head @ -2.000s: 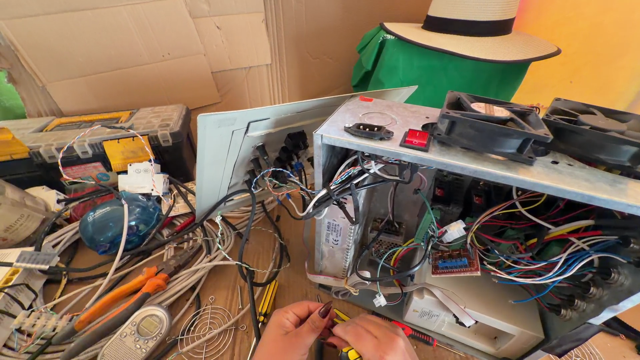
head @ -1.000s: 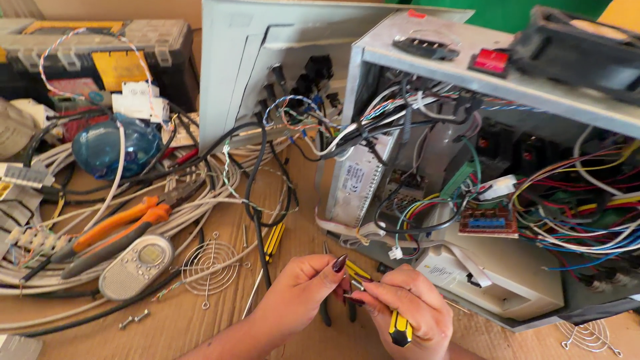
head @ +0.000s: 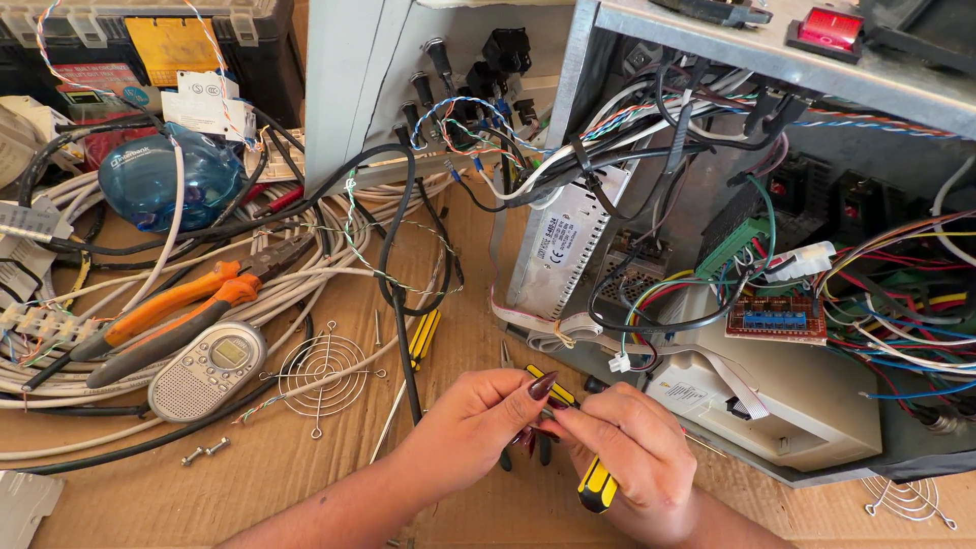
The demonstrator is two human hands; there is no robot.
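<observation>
My left hand [head: 476, 419] pinches a small thing between thumb and fingers; the fingertips hide most of it. Against it, my right hand [head: 640, 450] holds a yellow-and-black screwdriver [head: 598, 484], its handle sticking out below the palm. Both hands' fingertips meet. Behind and under them lie another yellow-and-black handle [head: 549, 383] and a pliers-like tool with a pointed tip [head: 504, 354], partly covered. An open metal enclosure [head: 579, 84] stands to the right, with a power supply [head: 568, 240], a red circuit board with blue terminals [head: 776, 320] and many wires inside.
Orange-handled pliers [head: 175, 305], a small grey radio [head: 207, 371], a wire fan guard [head: 322, 374] and loose bolts [head: 206, 451] lie left on the cardboard [head: 282, 488]. Coiled cables, a blue translucent case [head: 169, 177] and a toolbox [head: 263, 46] sit behind. A grey panel [head: 358, 91] carries wired switches.
The view has tilted down and come closer to the hands. Both hands stay together at the small thing, and the screwdriver handle remains in my right hand.
</observation>
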